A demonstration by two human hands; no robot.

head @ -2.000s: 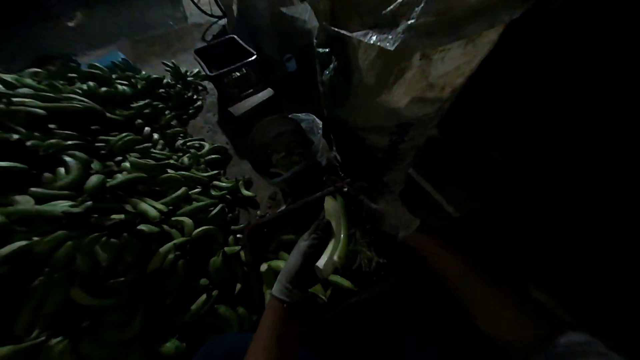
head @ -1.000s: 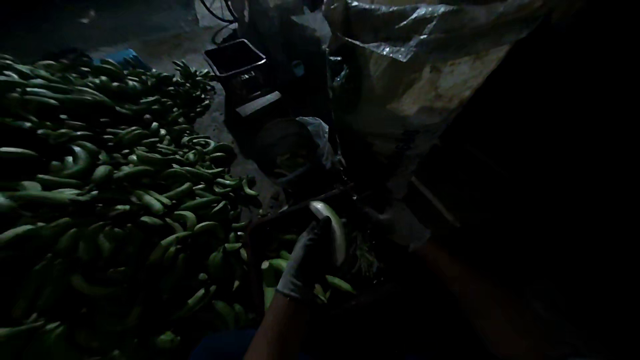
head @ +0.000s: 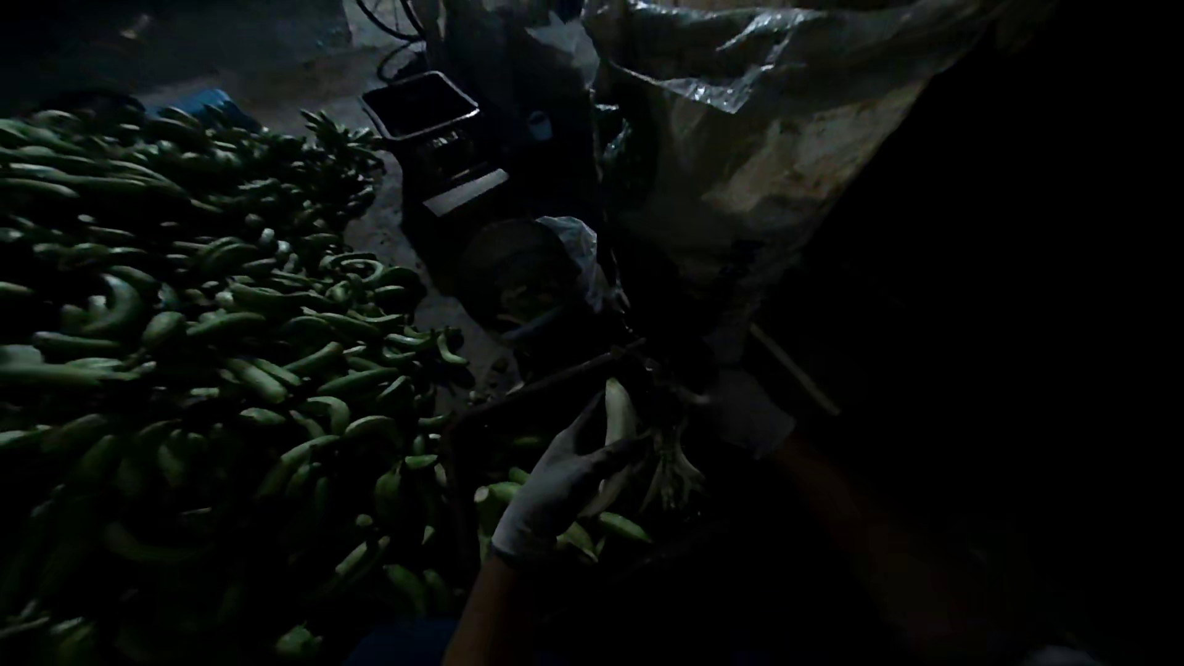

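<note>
My left hand (head: 555, 490), in a pale glove, is closed around a curved, pale green fruit (head: 620, 416), which looks like a plantain or green banana, above a dark crate (head: 536, 381). Inside the crate lie several green fruits (head: 622, 528). Pale, stringy plant matter (head: 673, 470) is just right of the held fruit. My right hand (head: 747, 414), also gloved, is to the right in deep shadow; whether it holds anything is too dark to tell.
A large heap of green bananas or plantains (head: 250, 324) covers the left. Beyond the crate are a container with a plastic bag (head: 578, 250), a scale-like device with a tray (head: 425, 106) and a large plastic sack (head: 768, 157). A thin stick (head: 795, 370) slants at right.
The held fruit stays in my left hand, but its angle has changed and more of my fingers now show across it. My right hand is nearer the fruit than two seconds ago.
</note>
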